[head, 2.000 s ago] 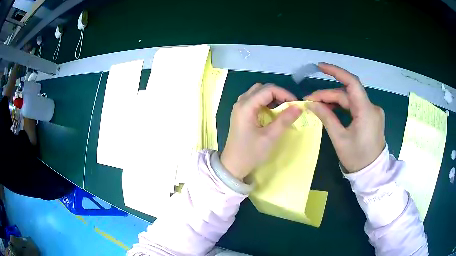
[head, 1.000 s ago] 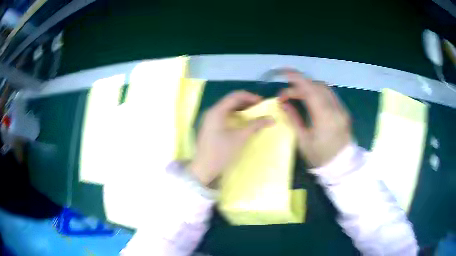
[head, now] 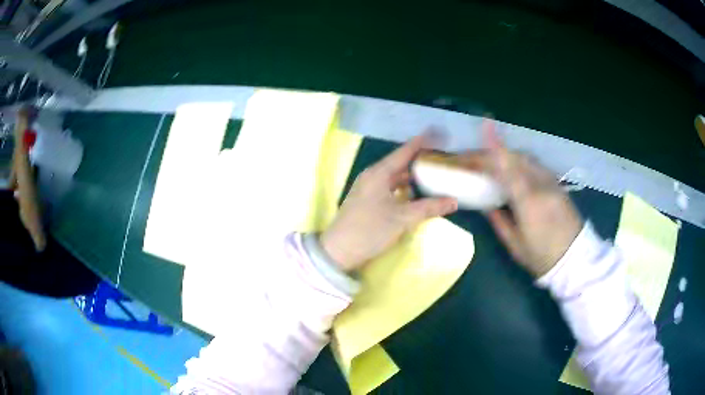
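A handheld device [head: 458, 183] with its white shell towards me is between my two hands, blurred. My left hand [head: 379, 202] holds its left end and also has the yellow label sheet [head: 417, 266], which hangs curled below the fingers. My right hand [head: 533, 202] is at the device's right end, with its index finger raised. The blur hides the exact contact of the right fingertips and whether a small label is on them.
Large white sheets [head: 247, 193] with yellow layers lie left of my hands. A separate yellow sheet [head: 648, 251] lies at right. A grey rail [head: 379, 117] borders the dark green conveyor [head: 386, 46], with units at upper left. A neighbouring person's arm [head: 27, 185] is near a white bottle [head: 58, 150].
The white device is now between my hands; it was not visible there before. The yellow sheet has dropped lower and curled, held only on my left side. The right hand has left the sheet.
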